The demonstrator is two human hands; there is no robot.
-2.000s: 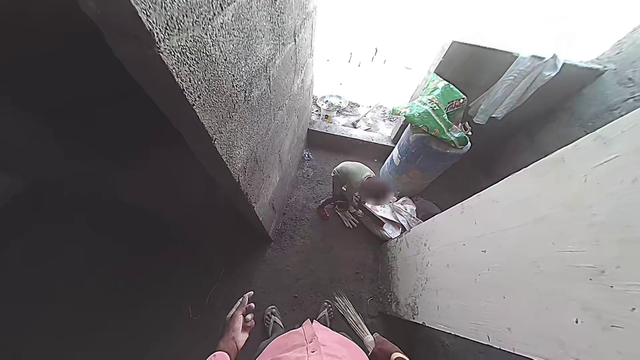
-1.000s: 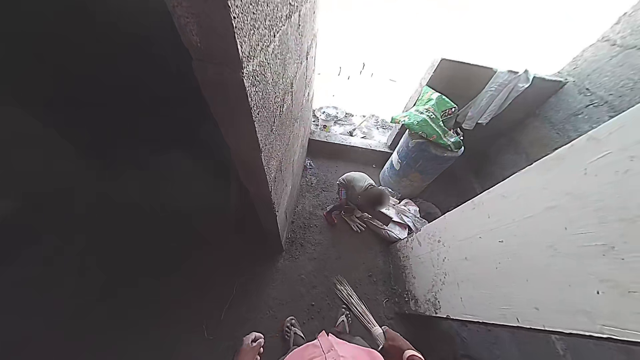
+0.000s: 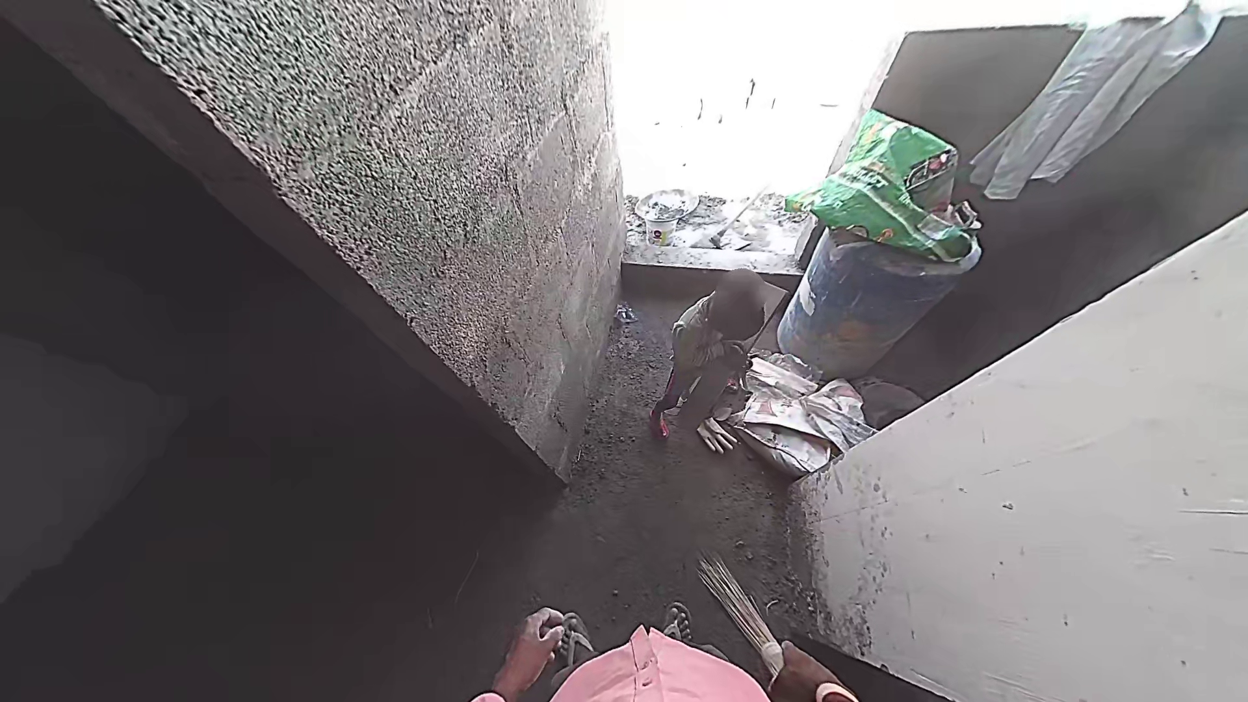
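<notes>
My right hand [image 3: 801,673] grips the bound end of a stick broom [image 3: 743,606] at the bottom, right of my pink shirt; its bristles fan out up and to the left over the dusty floor. My left hand [image 3: 535,639] is at the bottom, left of the shirt, with its fingers curled; whether it holds something small I cannot tell. Sandalled feet show just beyond the shirt. Ahead, a small person [image 3: 704,341] is low to the floor beside crumpled sacks [image 3: 804,414].
A rough plastered wall [image 3: 468,195] rises on the left, a smooth pale wall [image 3: 1053,468] on the right. A blue drum [image 3: 863,302] carries a green sack [image 3: 882,190]. Beyond a low sill [image 3: 717,258] stands a white bucket [image 3: 661,229]. Pale cloth [image 3: 1082,97] hangs upper right.
The small person, bent right down with head by the sacks before, has raised the head and upper body. My right hand keeps hold of the broom.
</notes>
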